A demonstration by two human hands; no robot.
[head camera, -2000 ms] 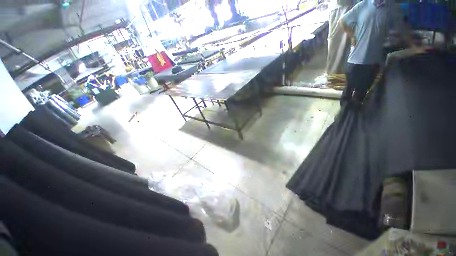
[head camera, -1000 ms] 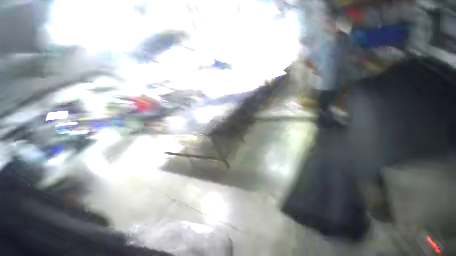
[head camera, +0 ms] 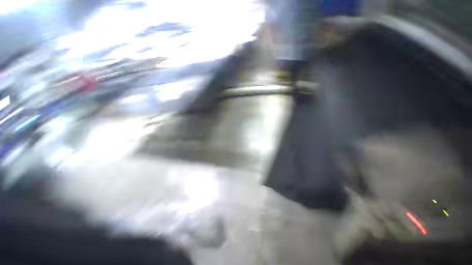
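The frame is strongly blurred. Black cloth [head camera: 383, 88] lies wide over the machine at the right, and its folds hang down toward the floor at the centre right. A beige cover plate [head camera: 409, 155] is below the cloth. The control panel [head camera: 383, 220] at the lower right shows a red light streak [head camera: 416, 223] and small yellow-green streaks. Neither of my hands can be made out. A dark shape lies along the bottom right edge, too blurred to name.
Dark fabric rolls [head camera: 88, 240] fill the lower left. Crumpled plastic [head camera: 207, 233] lies on the grey floor [head camera: 150, 181]. A blurred table [head camera: 165, 93] and a long pale tube [head camera: 259, 90] are beyond. A person [head camera: 292, 33] stands at the cloth's far side.
The view has turned to the right, so the cloth, panel, tube and person have shifted left in the picture. The red light has moved up and left and is still streaked by blur.
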